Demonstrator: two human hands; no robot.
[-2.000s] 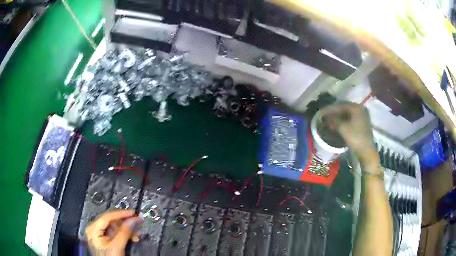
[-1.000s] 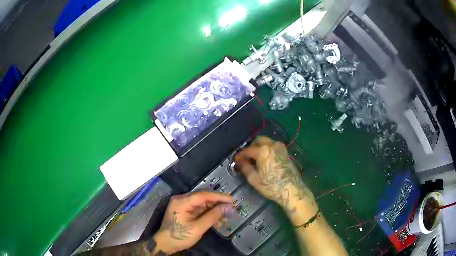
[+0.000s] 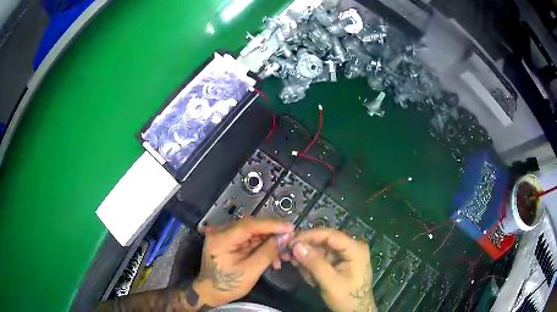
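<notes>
My left hand (image 3: 238, 253) and my right hand (image 3: 333, 265) meet at the fingertips over the row of black panels. Between them they hold small pale translucent washers (image 3: 284, 240), partly hidden by the fingers. The nearest lock panel (image 3: 235, 195) has a bright metal ring around its round hole. The panel beside it (image 3: 282, 196) also shows a ring around its hole. The hands cover the lower parts of these panels. Thin red lead wires with white plugs stick out from the panel tops.
A washer box (image 3: 198, 116) stands at the left beside a white box (image 3: 137, 198). Silver castings (image 3: 330, 49) are heaped at the back. A blue screw bin (image 3: 482, 189), a red bin (image 3: 498, 244) and the grease tub (image 3: 525, 204) are at the right, near a slotted foam tray (image 3: 528, 283).
My right hand has left the panel hole and come down to meet my left hand at the fingertips. Earlier it was at the grease tub. The view has swung left, then shifted slightly.
</notes>
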